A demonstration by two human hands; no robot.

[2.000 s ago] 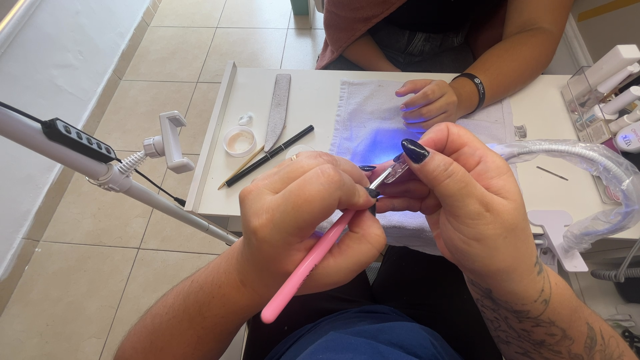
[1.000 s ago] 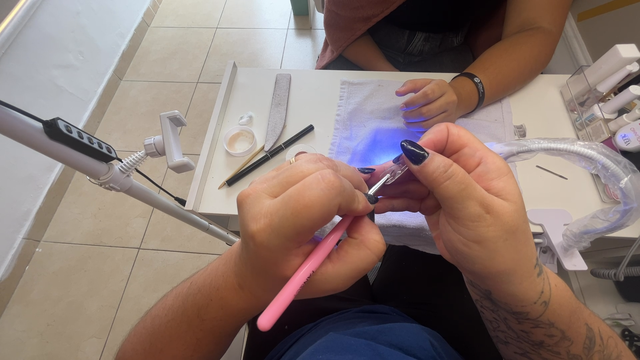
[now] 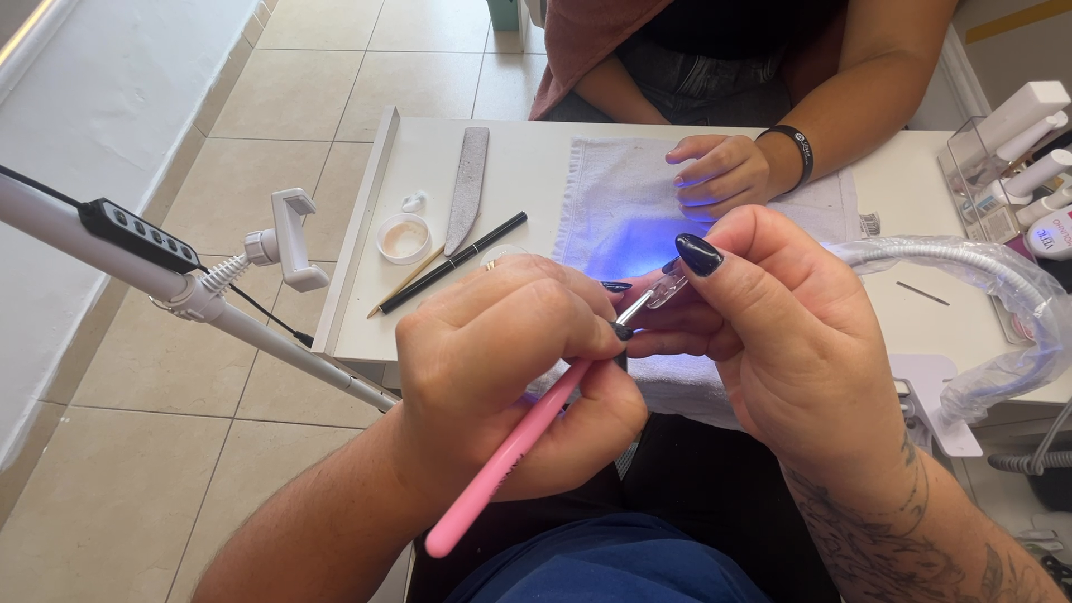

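In my left hand (image 3: 519,360) is a pink-handled nail brush (image 3: 502,456), gripped between thumb and fingers. Its metal neck points up and right, and the tip meets a clear plastic nail form (image 3: 667,287). My right hand (image 3: 796,335) pinches this clear piece between thumb and fingers. Partly hidden behind it are another person's fingers (image 3: 670,342), which my right hand touches. Blue light falls on the white towel (image 3: 599,197) beyond. The other person's second hand (image 3: 724,172), with a black wristband (image 3: 796,153), rests on that towel.
A nail file (image 3: 469,188), black pen-like tool (image 3: 452,266), wooden stick (image 3: 404,283) and small round dish (image 3: 404,239) lie on the white table at left. A plastic-wrapped flexible lamp arm (image 3: 1017,289) curves at right, near bottles (image 3: 1034,176) in a clear holder. A phone-holder stand (image 3: 293,243) is at left.
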